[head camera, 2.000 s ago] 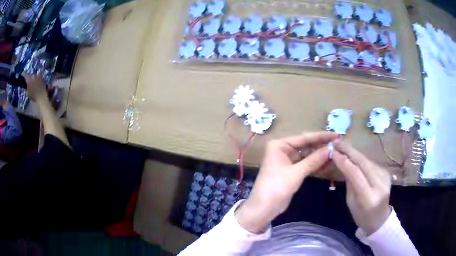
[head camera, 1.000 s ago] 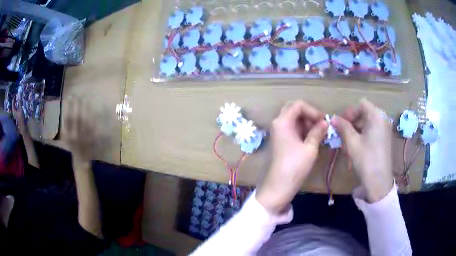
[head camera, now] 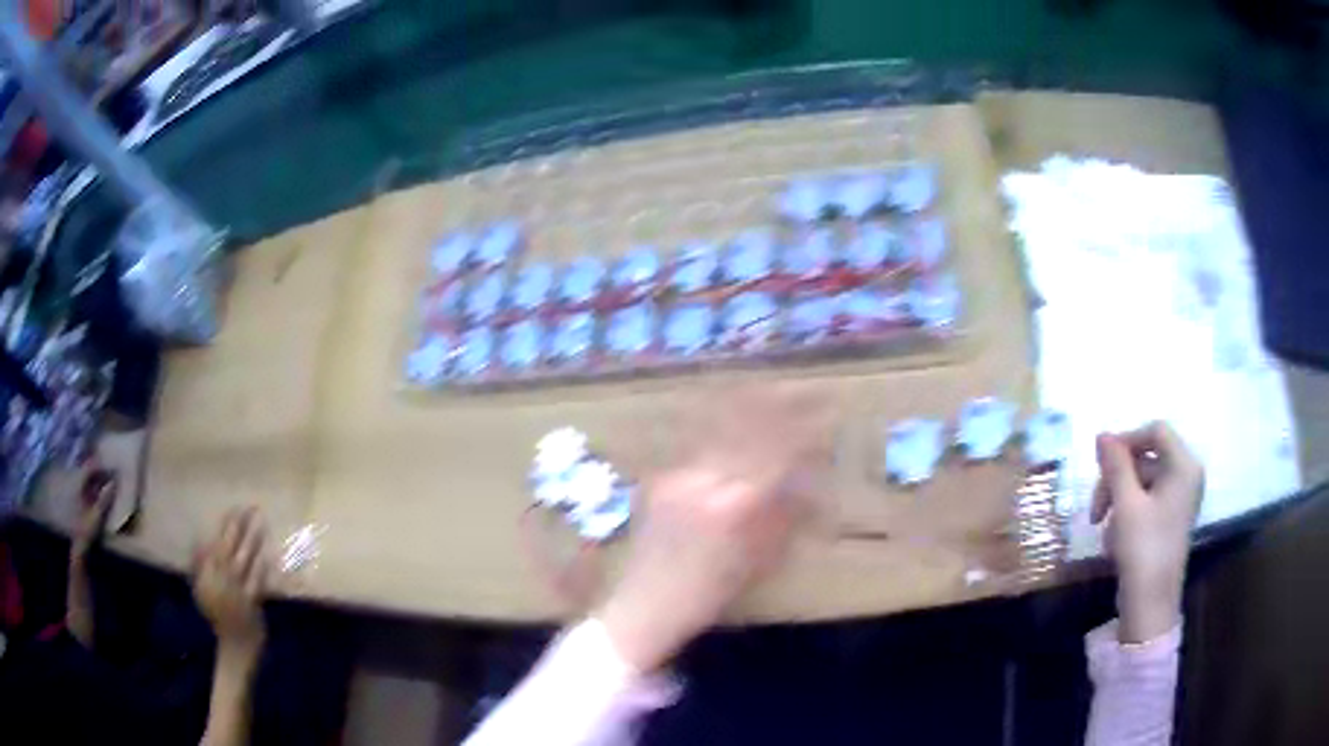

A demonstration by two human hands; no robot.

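Note:
My left hand (head camera: 736,503) is badly blurred over the cardboard, right of two motors with white gears (head camera: 595,499); whether it holds anything cannot be told. My right hand (head camera: 1151,481) is over the lower right part of the white gear sheet (head camera: 1159,364), fingers curled and thumb near the index finger; no part shows clearly in it. Three motors without wheels, one of them a silver-blue can (head camera: 914,449), lie in a row between my hands, the rightmost beside the sheet's edge.
A clear blister tray (head camera: 627,211) with rows of motors and red wires lies behind. White gears (head camera: 1086,182) cover the sheet's top left. Another person's hand (head camera: 233,568) rests at the bench's front left edge. A plastic bag (head camera: 168,277) is at far left. Shiny tape (head camera: 299,548) marks the cardboard.
My hands have parted: the right moved right to the white sheet, the left moved left. The motor and gear between them no longer show clearly. The view now takes in more of the bench's back.

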